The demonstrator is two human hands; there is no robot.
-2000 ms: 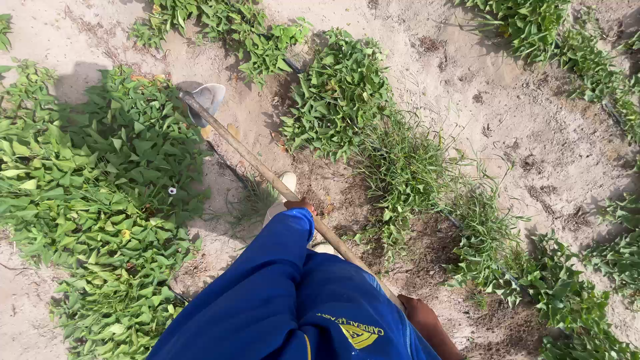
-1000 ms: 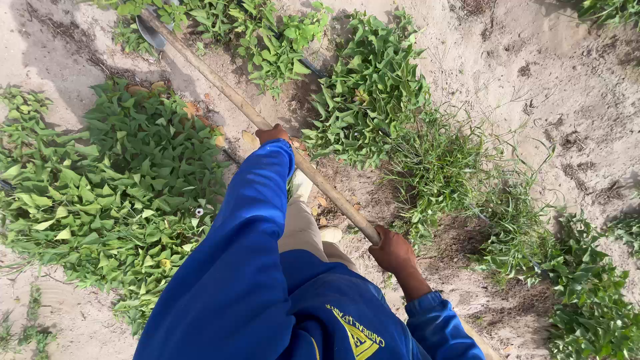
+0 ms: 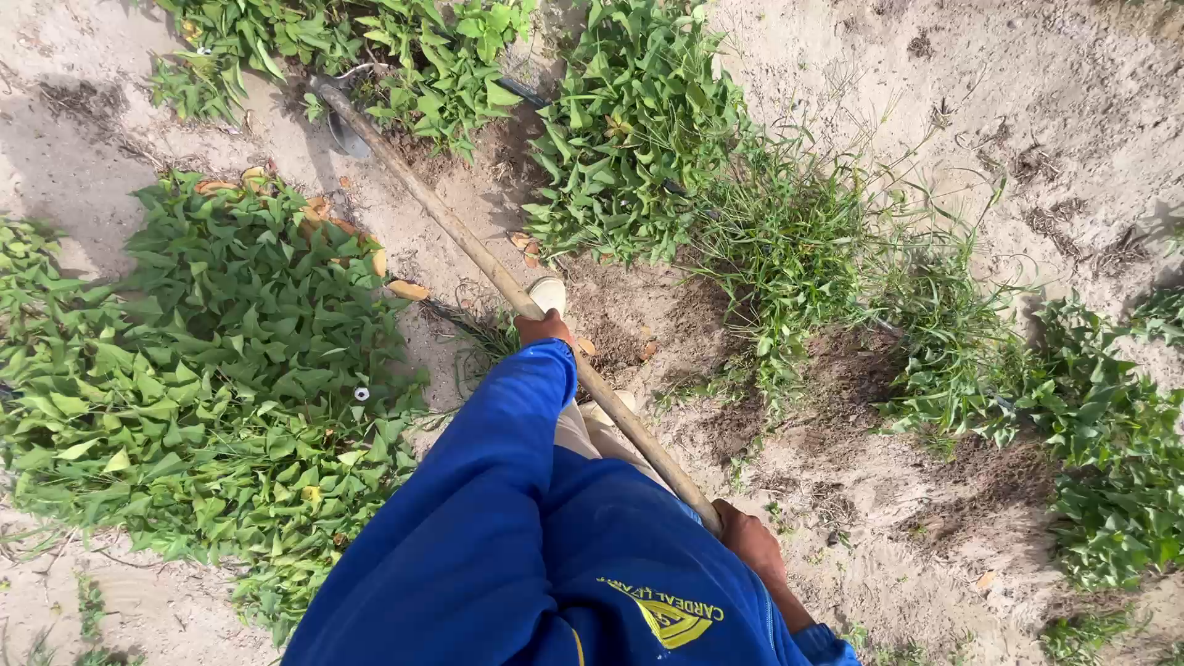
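A long wooden hoe handle [image 3: 444, 217] runs slantwise from the upper left to the lower right. My left hand [image 3: 544, 328] grips it about midway, near my pale shoe [image 3: 548, 294]. Close to the handle's lower end, my right hand [image 3: 751, 541] is closed around the wood. The metal hoe blade [image 3: 348, 137] rests at or just above sandy soil beside leafy plants at the upper left; leaves hide part of its edge, and whether it touches the ground I cannot tell.
A dense patch of leafy vines [image 3: 250, 370] covers the left. Another planted row [image 3: 638, 129] with tall grass [image 3: 795, 250] slants to the lower right, a dark hose [image 3: 523, 91] partly showing in it. Yellow-brown fallen leaves [image 3: 407, 290] lie on the sand.
The hoe blade has moved from the far upper left back towards me, beside the upper plants. My right hand has come down and back with the handle. Both hands keep hold.
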